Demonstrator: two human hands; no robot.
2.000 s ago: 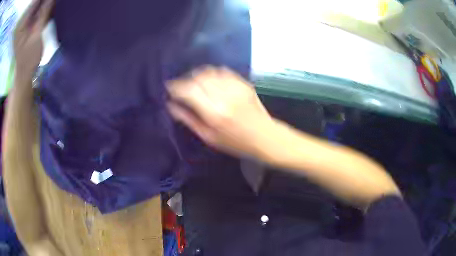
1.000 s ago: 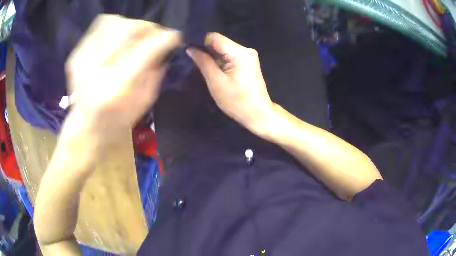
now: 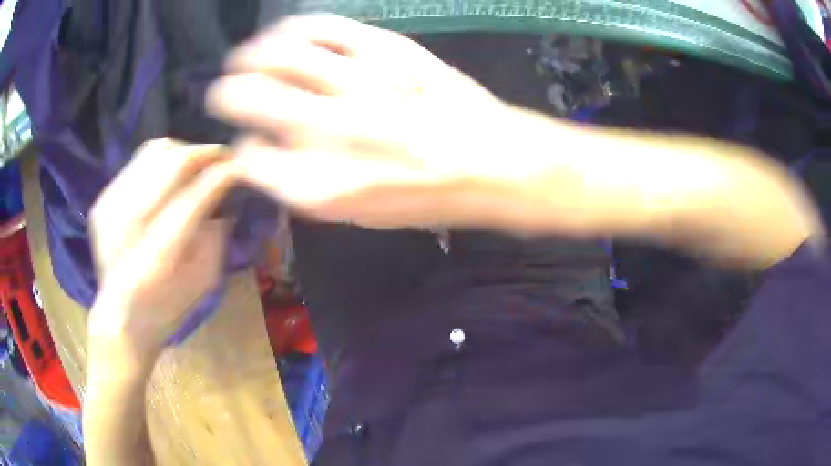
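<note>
The dark navy cloth (image 3: pixel 68 173) hangs over the table edge at the upper left, with a shinier purple fold near the hands. My left hand (image 3: pixel 169 227) is at the left, fingers closed on a part of this cloth; some of it hangs below the hand. My right hand (image 3: pixel 337 118) is blurred and lies across the cloth at the upper centre, its fingertips meeting my left fingertips at the fabric. The exact spot gripped is hidden behind the fingers.
The table's green front edge (image 3: pixel 583 20) crosses the top. A tan wooden board (image 3: pixel 214 378) is at lower left, with a red plastic crate (image 3: pixel 36 319) beside it. Dark cloth lies at the right. My navy top with a white snap fills the bottom.
My right hand has moved up and left across the cloth; my left hand has moved down and left. The table edge shows more across the top. The white label seen earlier is out of sight.
</note>
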